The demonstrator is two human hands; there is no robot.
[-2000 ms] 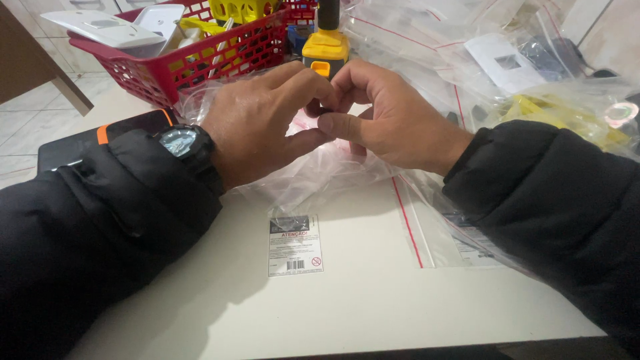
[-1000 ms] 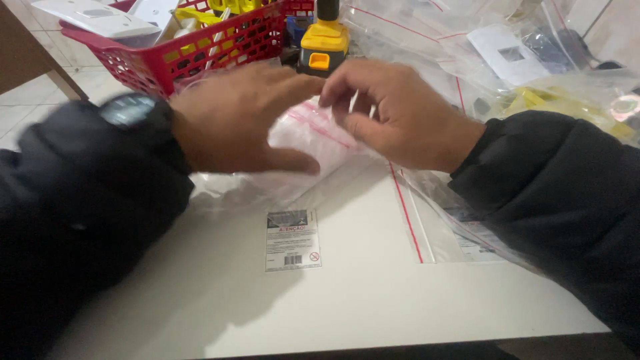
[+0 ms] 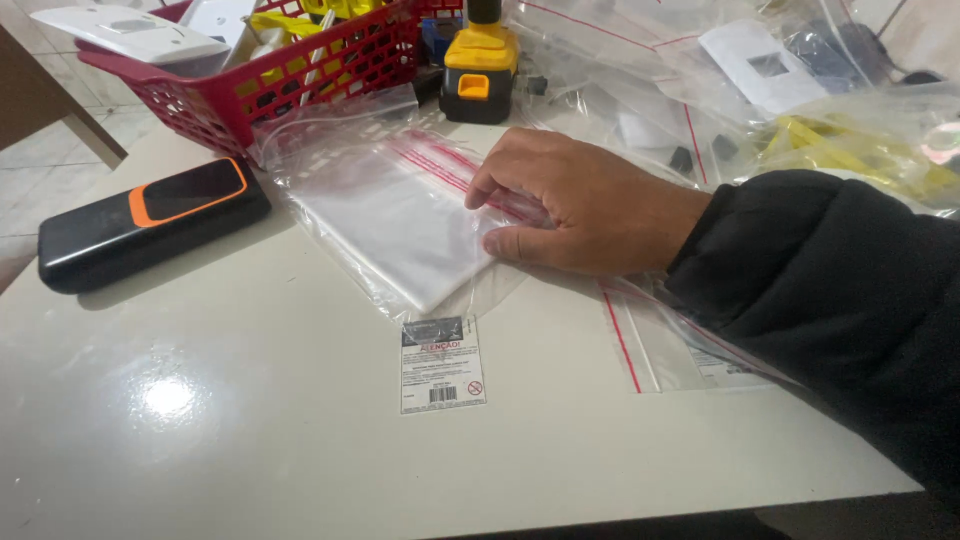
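Note:
My right hand (image 3: 577, 202) rests at the right edge of a clear plastic bag (image 3: 375, 217) that contains a stack of zip bags with red stripes. Its thumb and fingers are apart over the plastic; whether they pinch any of it cannot be told. My left hand is out of view. A printed label (image 3: 443, 375) with a barcode lies on the white table just below the bag's lower corner, its top edge touching or under the plastic.
Left lies a black and orange handheld device (image 3: 154, 225). Behind stand a red plastic basket (image 3: 225, 101) holding white plates and yellow parts, and a yellow and black cordless tool (image 3: 480, 71). Several clear zip bags (image 3: 645, 337) spread along the right, one around a white faceplate (image 3: 761, 67).
Both hands were together above the bag, then moved apart. My left hand has left the view, uncovering the handheld device and the bag. My right hand has come down onto the bag's edge.

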